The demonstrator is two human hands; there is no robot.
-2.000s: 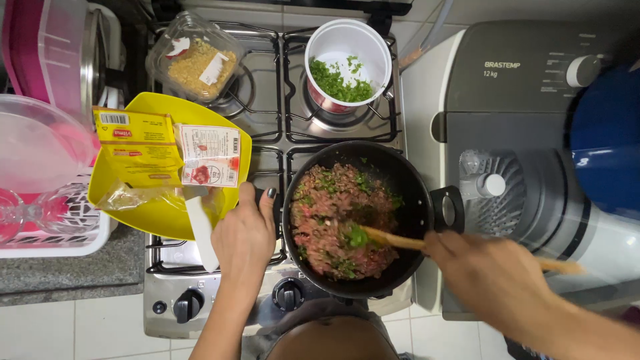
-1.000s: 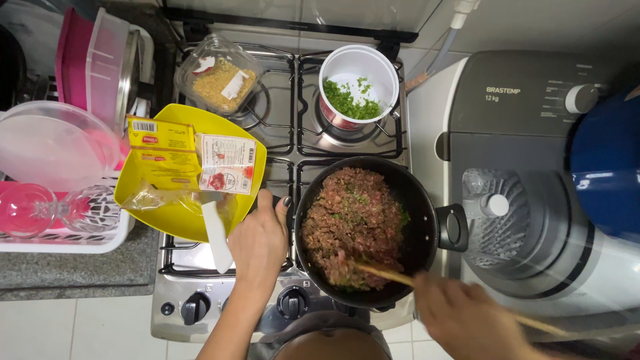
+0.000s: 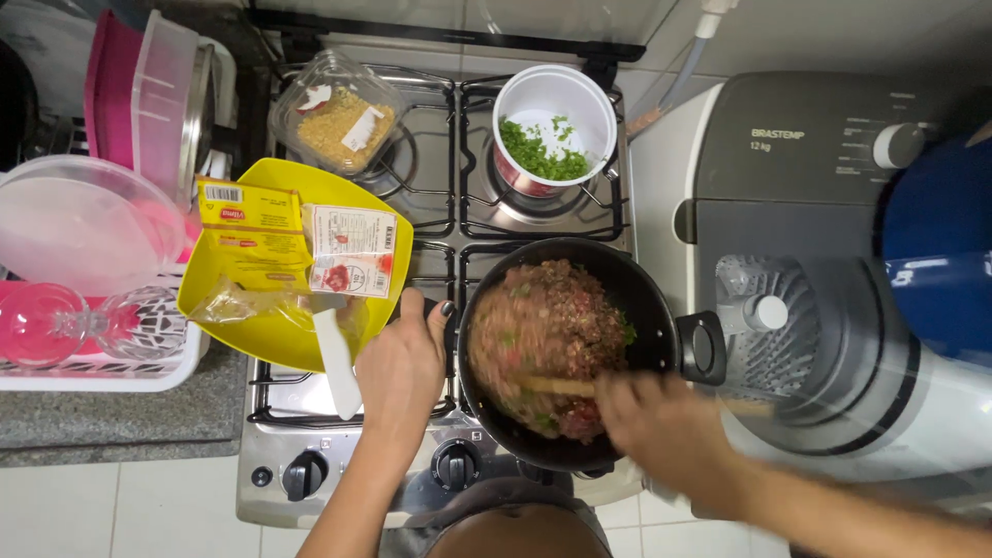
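My left hand (image 3: 404, 364) is closed round the left handle of a black two-handled pot (image 3: 659, 310) on the front right burner. Ground meat with green herb bits (image 3: 542, 341) fills most of the pot, blurred on its left side. A wooden spoon (image 3: 554, 386) is in my right hand (image 3: 666, 430), over the pot's lower right rim; its far end sticks out to the right and its tip is in the meat. Left of the pot, a yellow bowl (image 3: 291, 174) holds opened packets (image 3: 252, 232) and a white-handled knife (image 3: 336, 364) that leans over its rim.
Behind the pot stands a white container (image 3: 554, 85) with chopped green herbs. A clear plastic box (image 3: 341, 116) of yellowish crumbs sits at the back left. At left is a white dish rack (image 3: 155, 376) with plastic ware and glasses; at right, a washing machine (image 3: 783, 147) with a blue object (image 3: 942, 256).
My right hand has moved with the spoon across the lower right of the pot, and the meat has shifted. My left hand has stayed at the handle.
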